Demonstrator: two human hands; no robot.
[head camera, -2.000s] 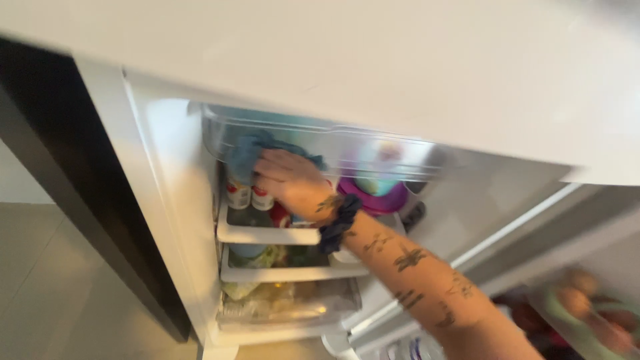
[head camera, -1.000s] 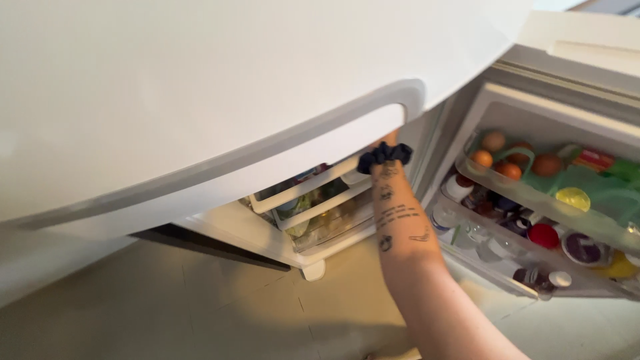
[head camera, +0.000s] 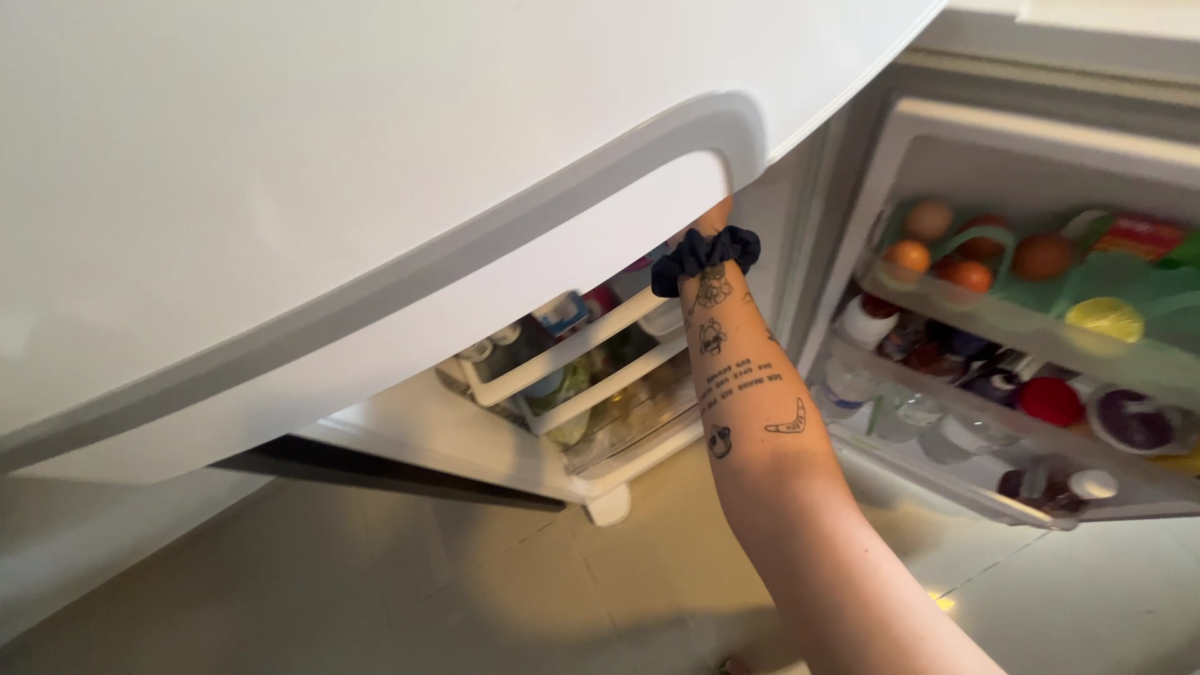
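My right arm reaches into the open refrigerator, with a dark fabric scrunchie (head camera: 706, 260) around the wrist. Only the base of my right hand (head camera: 717, 216) shows above the scrunchie; the white upper door (head camera: 450, 272) hides its fingers, so what it holds or touches cannot be seen. Below and to the left of the wrist are the white-edged shelves (head camera: 572, 347), with packages and greens among them. Beneath these is a clear drawer (head camera: 647, 422). My left hand is out of view.
At right stands the open refrigerator door (head camera: 867, 197). Its upper rack holds eggs (head camera: 1042, 256) and a yellow round item (head camera: 1104, 323); lower racks hold jars and bottles, one with a red lid (head camera: 1050, 401). A dark panel edge (head camera: 403, 473) runs at left above the tiled floor (head camera: 487, 581).
Two seconds ago my right hand showed on a blue cloth inside the refrigerator; now its fingers are hidden behind the upper door. The view has shifted strongly, bringing the door racks into sight.
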